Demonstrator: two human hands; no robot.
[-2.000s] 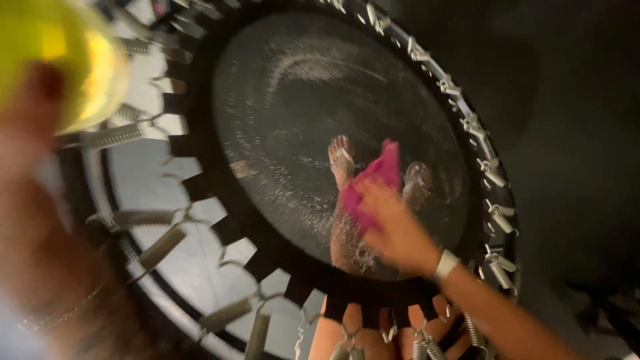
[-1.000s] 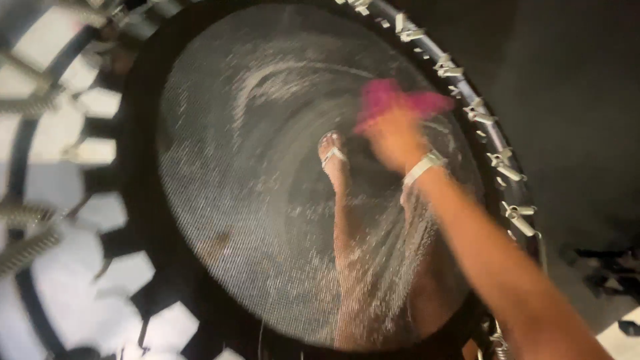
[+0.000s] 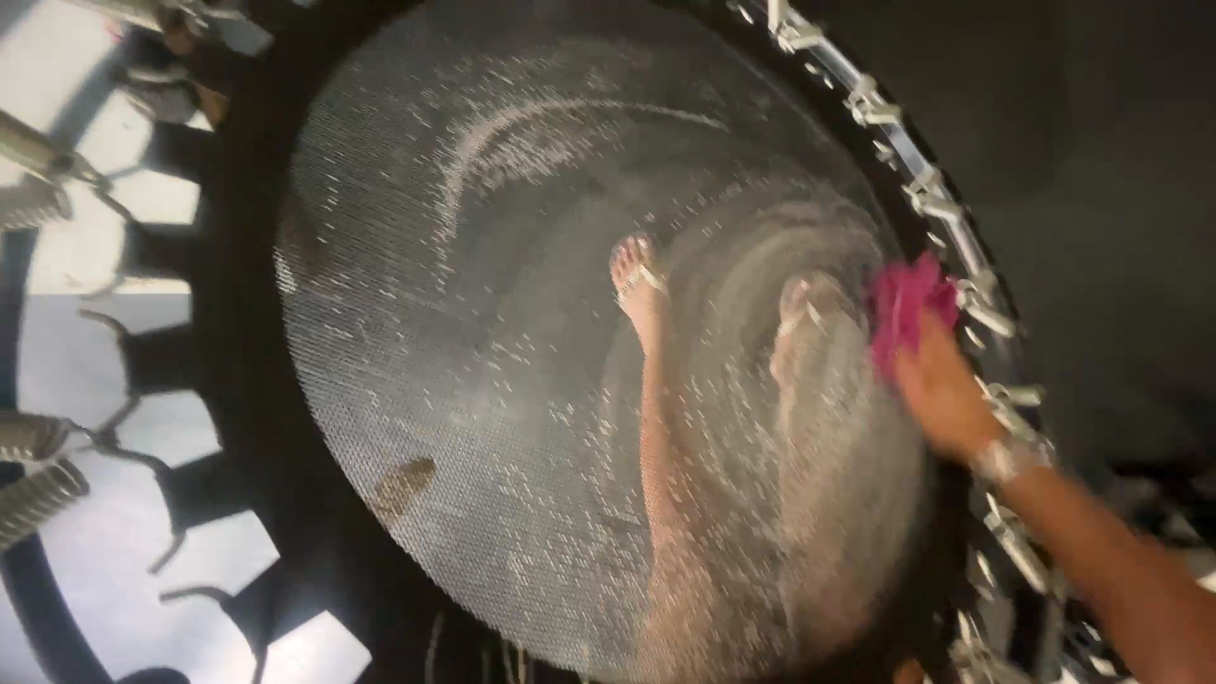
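Note:
My right hand point(image 3: 940, 389) grips a crumpled magenta cloth point(image 3: 907, 309) at the right edge of a mini trampoline's dark mesh mat point(image 3: 532, 313). A pale band circles the wrist. White specks and curved whitish streaks cover much of the mat, with swirls near the cloth. Through the mesh show two feet in thong sandals, the left foot point(image 3: 638, 266) clearer than the right one point(image 3: 807, 299). My left hand is out of the frame.
Metal springs point(image 3: 43, 489) and black webbing tabs point(image 3: 190, 489) ring the mat. The trampoline's metal frame point(image 3: 912, 152) curves down the right side, with dark floor point(image 3: 1092, 190) beyond. Dark, unclear items lie at the lower right.
My right hand has moved with the cloth from over the feet to the mat's right edge. My left hand, at the left beside a yellow-green object two seconds ago, has left the view. The mat appears closer.

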